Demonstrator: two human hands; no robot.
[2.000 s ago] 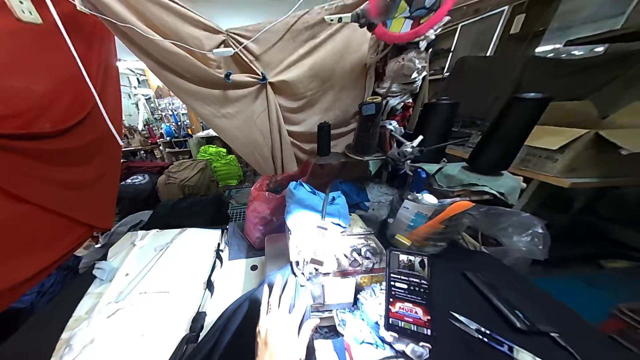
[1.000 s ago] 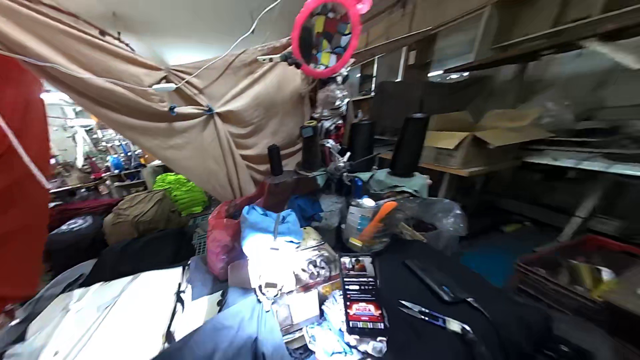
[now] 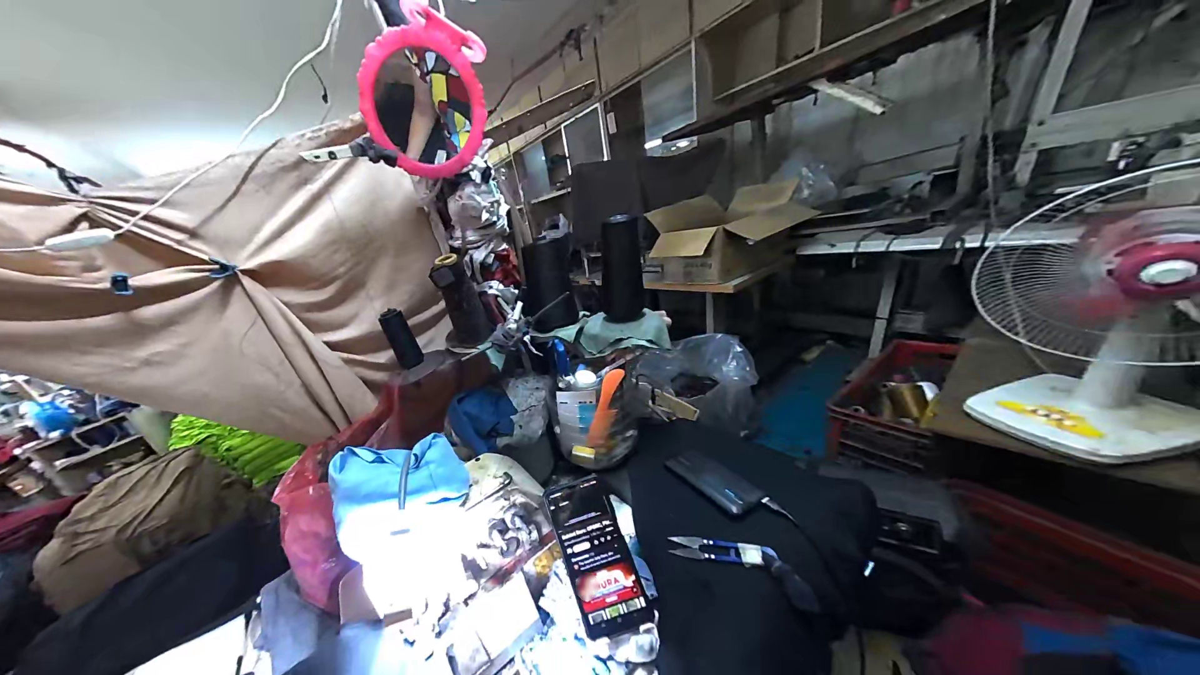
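Neither of my hands shows in the head view now. A lit smartphone lies tilted on a pile of small parts and cloth. To its right, thread snips and a dark power bank with a cable rest on black fabric. Behind the phone stands a clear container with an orange-handled tool in it. A light blue cloth lies on the left under a very bright light.
Black thread cones stand behind the container. A pink-framed mirror hangs above. On the right are a running fan, a red crate and an open cardboard box. A beige curtain hangs on the left.
The view has swung far to the right, bringing the fan into sight. The hand seen two seconds ago at the bottom, by the pale fabric, is out of view.
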